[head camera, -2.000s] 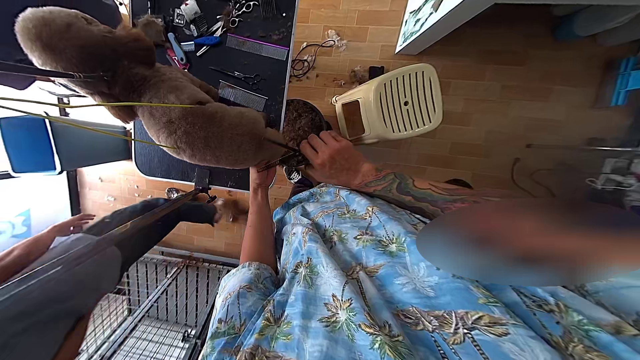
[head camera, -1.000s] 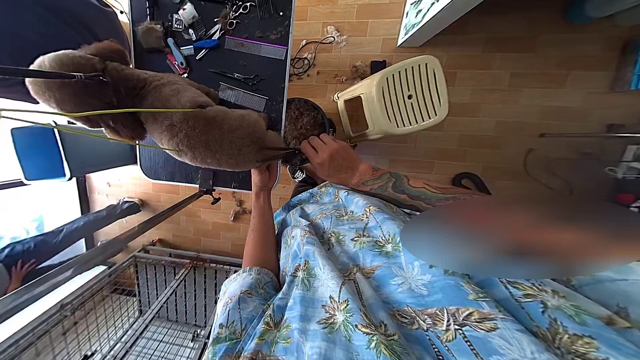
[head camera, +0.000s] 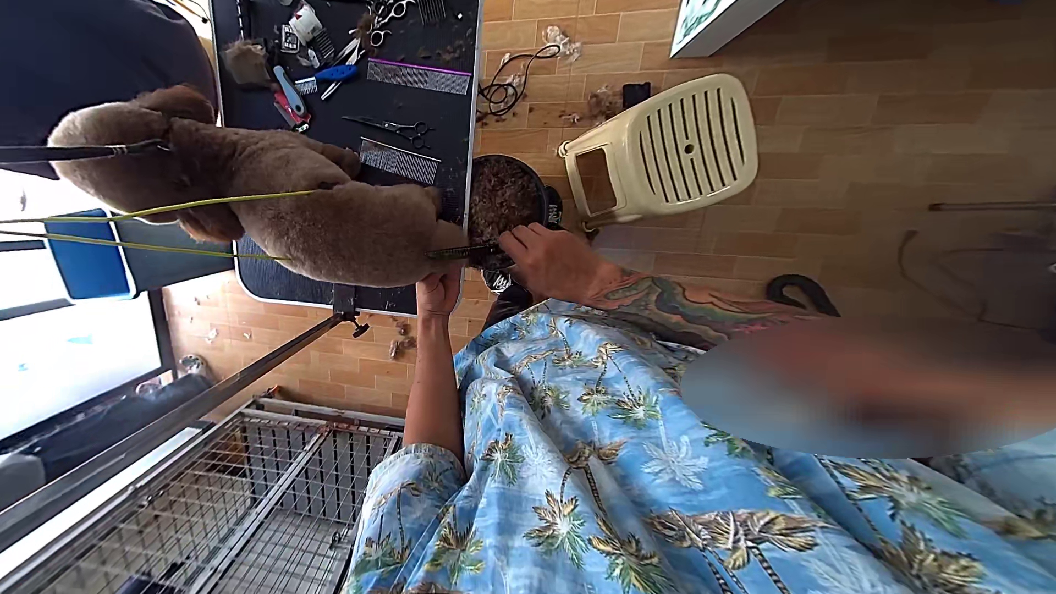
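A brown curly-coated dog (head camera: 346, 231) stands on the black grooming table (head camera: 330, 99), its rump toward me. My left hand (head camera: 439, 290) is against its hind end, at the table edge; what the fingers grip there is hidden. In my right hand (head camera: 551, 262) is a pair of dark grooming shears (head camera: 462, 252), their toothed blades lying against the fur of the rump. A black strap (head camera: 103, 152) and yellow cords (head camera: 165, 208) run from the dog toward the left.
Combs (head camera: 419, 76), black scissors (head camera: 394, 128) and other grooming tools lie on the table. Beside it are a round black stool (head camera: 505, 198) covered with hair clippings, a cream plastic stool (head camera: 693, 144), a cable (head camera: 520, 74), a metal cage (head camera: 280, 495) and a diagonal metal bar (head camera: 247, 367).
A person at the lower left, close by two seconds ago, has moved away from that spot. My hands remain at the dog's rear with the shears.
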